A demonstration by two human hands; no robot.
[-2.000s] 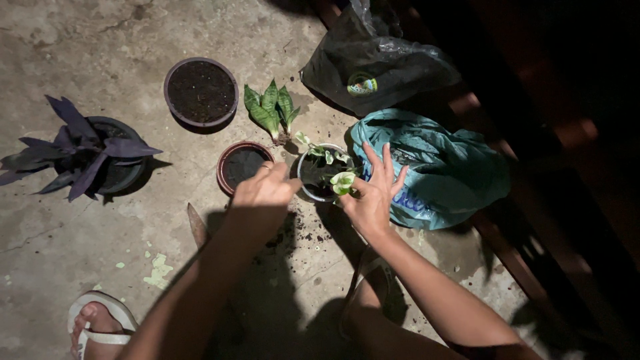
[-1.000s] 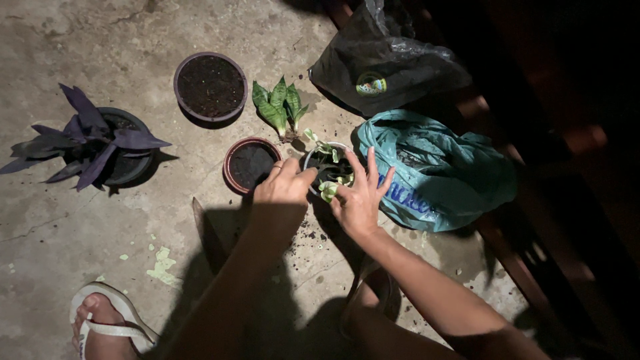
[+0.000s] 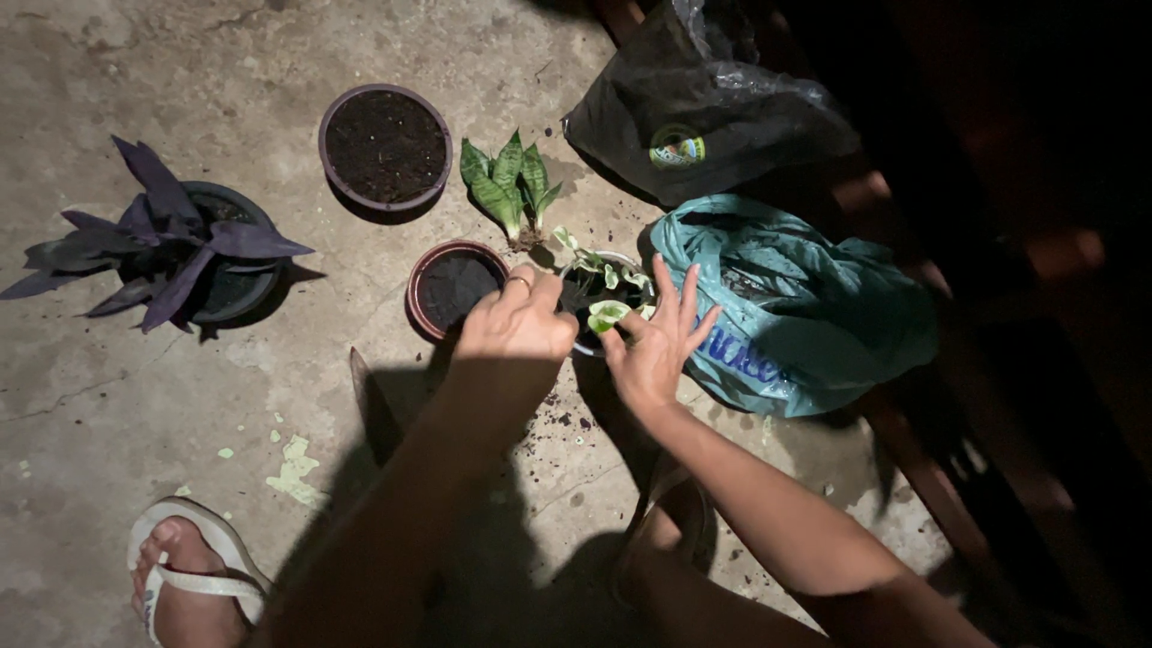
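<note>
A small pot with a whitish rim [image 3: 589, 349] holds dark soil and a plant with green-and-white variegated leaves [image 3: 608, 315]. My right hand [image 3: 661, 342] is at its near right side, thumb and index finger closed on a leaf, the other fingers spread. At the pot's left edge is my left hand [image 3: 522, 324], with a ring on one finger and the fingers curled; its fingertips are hidden, so what it holds cannot be told. Just left of that hand stands a small reddish-brown pot [image 3: 454, 288] of dark soil. A bare-rooted snake plant [image 3: 508, 184] lies beyond both pots.
A wider soil-filled pot [image 3: 387, 148] stands farther back, and a potted purple-leaved plant [image 3: 166, 238] at left. On the right lie a black plastic bag [image 3: 720, 135] and a teal plastic bag [image 3: 828, 315]. Crumbs of soil [image 3: 567, 418] dot the concrete floor near my sandalled feet.
My right hand's fingers, spread two seconds ago, stay at the variegated plant with small shifts. Both hands remain by the same pot, and the other pots and bags have kept their places.
</note>
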